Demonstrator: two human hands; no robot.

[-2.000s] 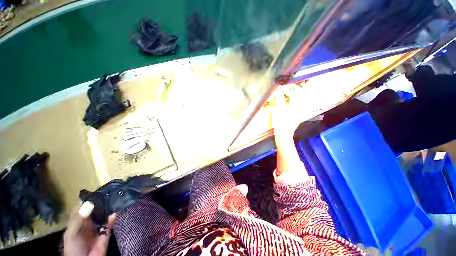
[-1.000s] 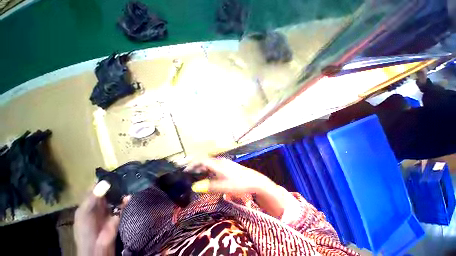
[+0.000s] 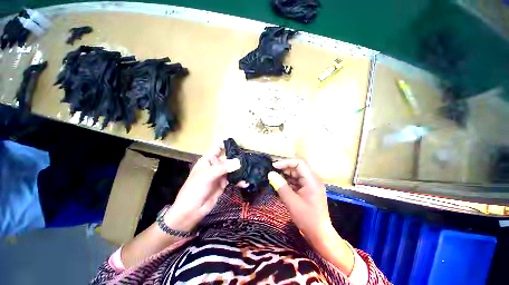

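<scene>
A limp black piece (image 3: pixel 249 171) is held above my lap, at the bench's front edge. My left hand (image 3: pixel 209 181) grips its left end, with a pale cover on the thumb. My right hand (image 3: pixel 298 192) grips its right end, with a yellow cover on the thumb. A wide pile of black pieces (image 3: pixel 97 83) lies on the bench at left. A small black cluster (image 3: pixel 268 53) lies behind the work board (image 3: pixel 284 142). A small round dish (image 3: pixel 272 121) sits on the board, washed out by glare.
A yellow marker (image 3: pixel 330 71) lies right of the cluster. A clear panel (image 3: pixel 364 122) stands at right. The green belt (image 3: pixel 223 6) runs behind. An open cardboard carton (image 3: pixel 129 192) is below left; blue bins (image 3: pixel 463 259) are below right. A person's blue clothing (image 3: pixel 21 186) shows at far left.
The view has swung left. My right hand came from the bench behind the panel to the black piece, and both hands now hold it closer together, nearer the middle of my lap.
</scene>
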